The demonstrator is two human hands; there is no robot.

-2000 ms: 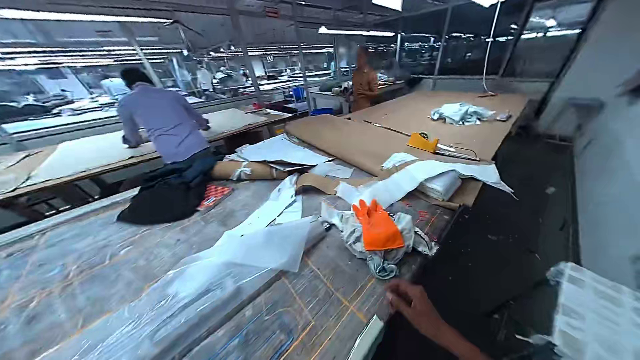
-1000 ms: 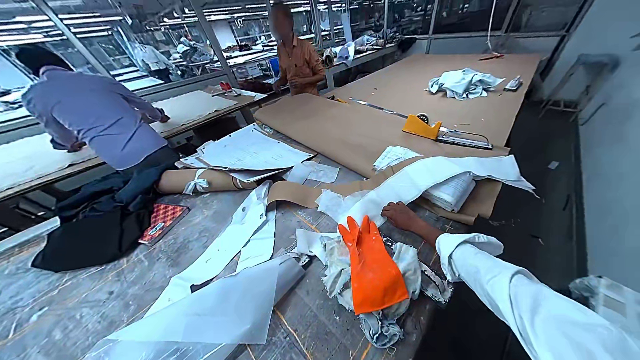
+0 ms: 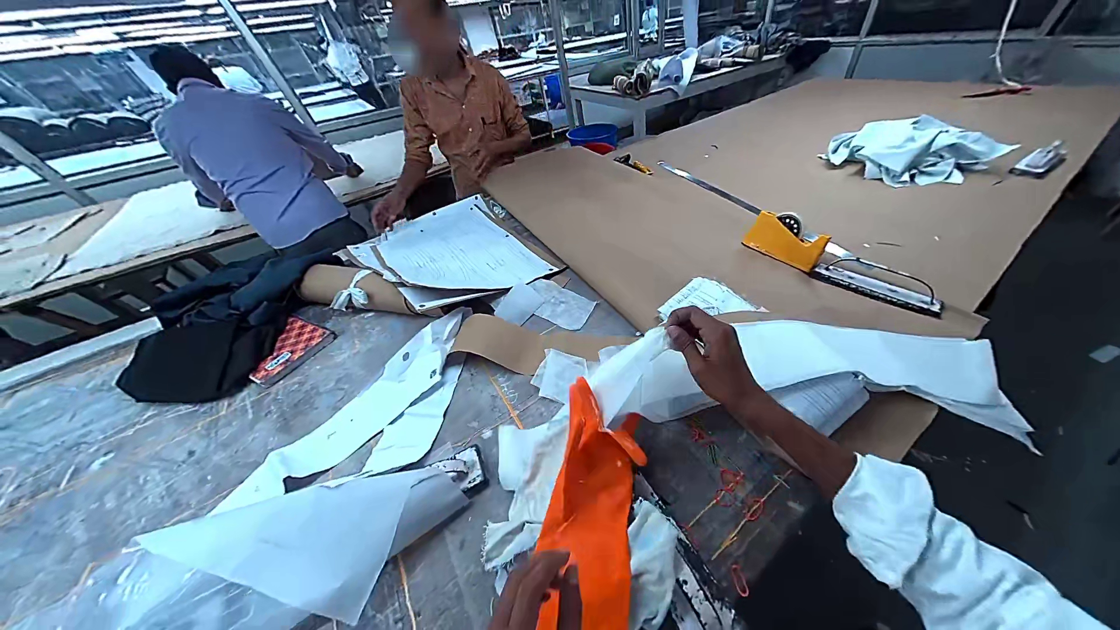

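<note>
My right hand [image 3: 713, 354] pinches the upper edge of a white sheet [image 3: 639, 367] between thumb and fingers, lifting it a little over the table. At the bottom, my left hand [image 3: 541, 591] lies against the lower part of an orange rubber glove [image 3: 588, 499]; whether its fingers grip the glove cannot be told. The glove rests on crumpled pale cloth [image 3: 525, 490]. Long white strips [image 3: 866, 350] extend to the right of my right hand, over a stack with white layers [image 3: 818, 402].
Brown paper [image 3: 665, 227] covers the far table, with a yellow-bodied tool [image 3: 787, 241] and crumpled pale fabric [image 3: 914, 149] on it. Printed sheets [image 3: 472, 249] lie near a paper roll [image 3: 372, 289]. A co-worker [image 3: 459, 114] stands behind them; another [image 3: 249, 157] bends over the left table.
My left hand has come into view at the glove. My right hand, beside the glove and white strip a second ago, now holds up a white sheet's edge. The view has moved closer.
</note>
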